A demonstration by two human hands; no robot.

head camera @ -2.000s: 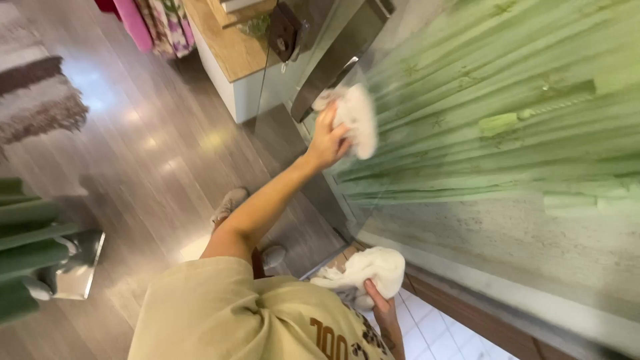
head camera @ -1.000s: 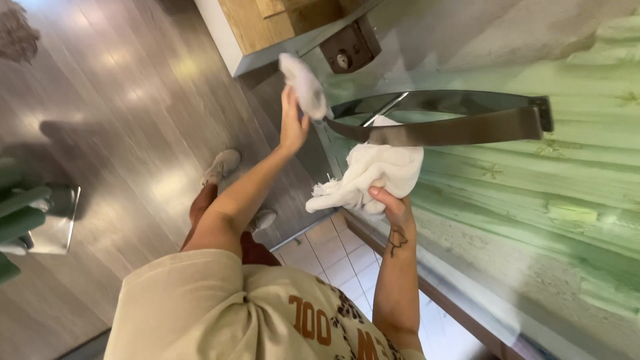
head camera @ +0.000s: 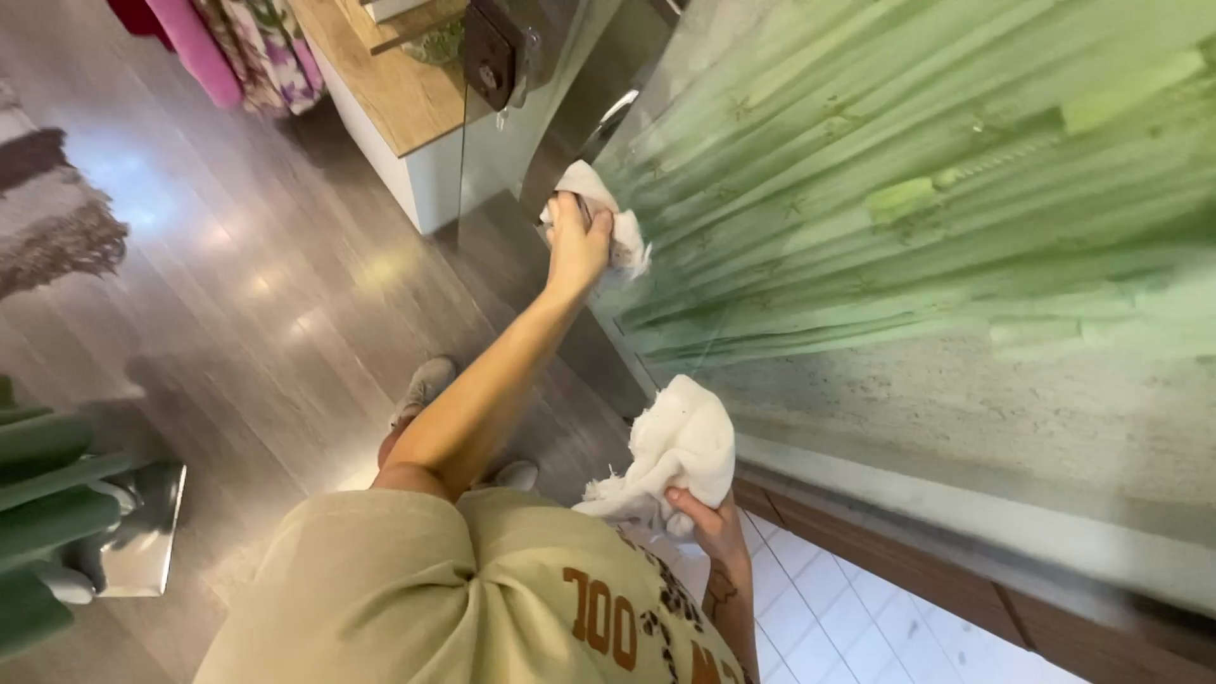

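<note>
My left hand point(head camera: 578, 249) is stretched out, its fingers closed on a white cloth point(head camera: 627, 237). That cloth lies at the near end of a long dark door handle point(head camera: 560, 123) on a glass door; whether it wraps fully round the handle is hidden. Lower down, close to my shirt, my right hand point(head camera: 708, 522) grips a larger, bunched white cloth point(head camera: 684, 437) with frayed edges. Thumb and part of the palm show; the other fingers are mostly hidden. Pleated green fabric point(head camera: 855, 209) shows behind the glass.
A brown lock point(head camera: 491, 55) is mounted on the glass near a wood-topped white cabinet point(head camera: 375, 76). Pink and floral garments point(head camera: 256, 47) hang beyond it. Green garments and a shiny metal plate point(head camera: 142, 541) are at the left. White floor tiles point(head camera: 836, 608) lie beyond a brown threshold point(head camera: 893, 560).
A second ago both cloths were by the bowed handle. My right hand has since drawn its cloth back toward my body, while my left hand's cloth is now against the handle's near end. The view has turned.
</note>
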